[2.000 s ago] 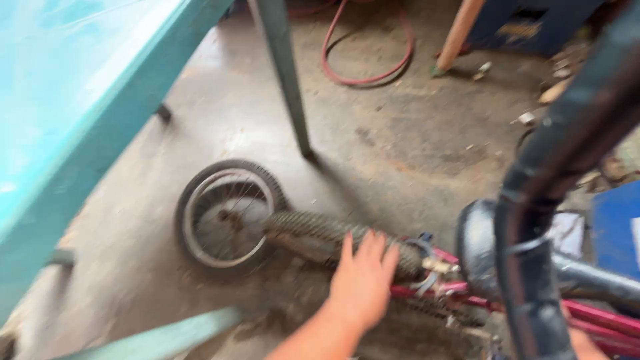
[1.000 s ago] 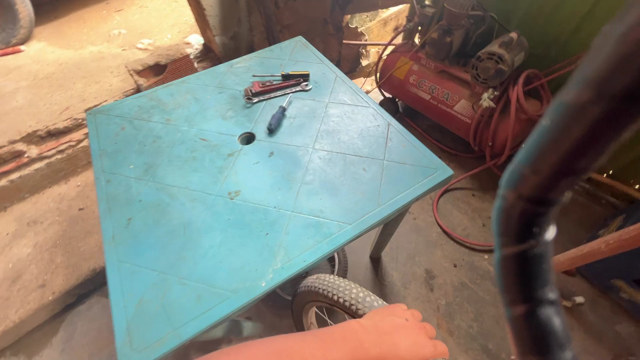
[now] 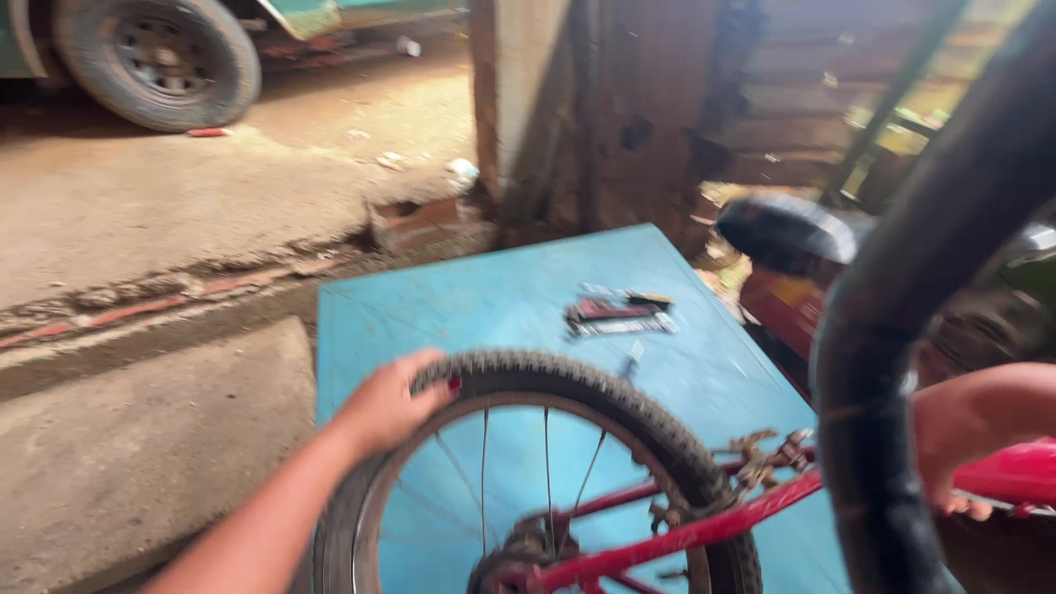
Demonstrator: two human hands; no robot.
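My left hand [image 3: 396,404] grips the knobby tire of a bicycle wheel [image 3: 569,371], thumb on the inner side of the tire. The wheel stands over a blue plastic table [image 3: 396,305], mounted in a red bicycle frame [image 3: 685,536]. At the right, my right hand [image 3: 949,462] is at the red frame, partly behind a black curved tube [image 3: 866,355] in the foreground; its fingers curl under the frame. On the table lie a blurred group of wrenches [image 3: 619,318] and, half behind the tire, a blue-handled screwdriver [image 3: 631,363].
Behind the table are a wooden post [image 3: 528,107] and a broken brick edge [image 3: 421,223]. A vehicle's wheel [image 3: 161,58] stands at the upper left on the dirt ground. A red air compressor [image 3: 775,305] with a dark motor is to the right, behind the table.
The bicycle's knobby wheel, low beside the table before, is now raised over the tabletop with my left hand on its tire. The view has swung up and left.
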